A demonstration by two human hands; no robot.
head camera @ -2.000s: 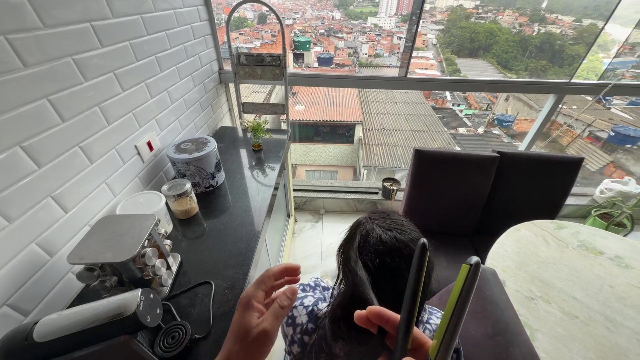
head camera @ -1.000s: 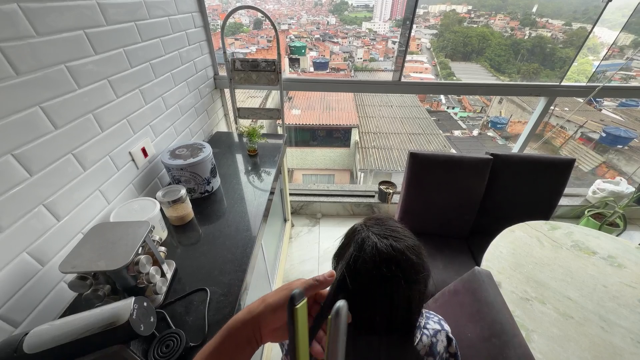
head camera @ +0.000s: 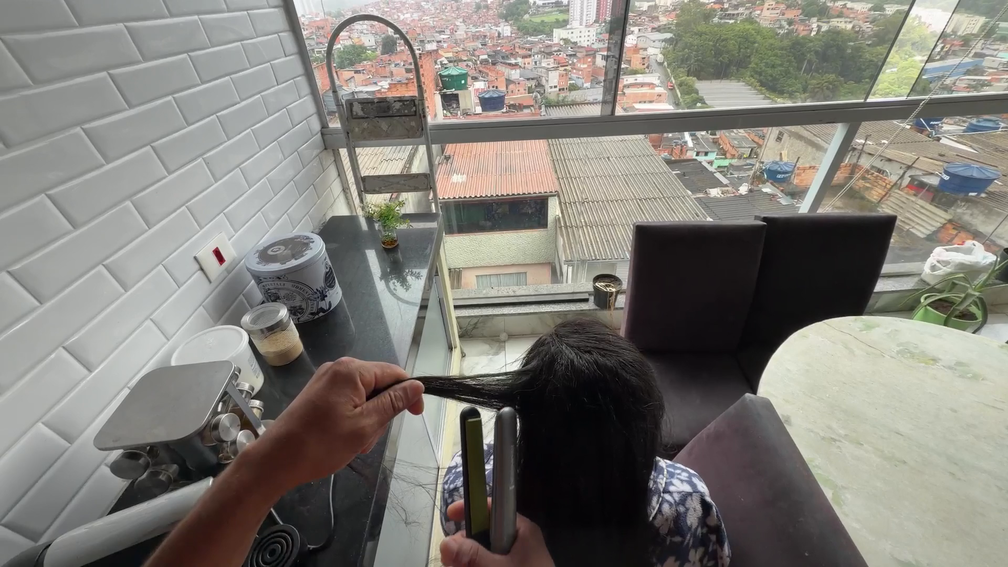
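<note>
A person with long dark hair (head camera: 591,417) sits facing away, in a blue and white floral top (head camera: 687,504). My left hand (head camera: 358,402) pinches a lock of hair (head camera: 472,387) and holds it stretched out to the left of the head. Low in the view, my right hand (head camera: 500,543) grips a hair straightener (head camera: 490,480) with its plates upright and apart. Its tips are just below the stretched lock, and no hair shows between the plates. The lower part of the straightener is hidden in my fingers.
Along the white tiled wall, a black countertop (head camera: 378,268) bears a decorated tin (head camera: 293,276), a glass jar (head camera: 272,334), a spice rack (head camera: 169,405) and a small plant (head camera: 387,220). Dark padded chairs (head camera: 693,283) and a marble-patterned round table (head camera: 898,409) stand at the right. A stepladder (head camera: 386,118) stands by the window.
My left hand has moved left from beside the head, drawing a lock outward. The straightener was close against the hair one second ago; now it stands left of the head, plates apart.
</note>
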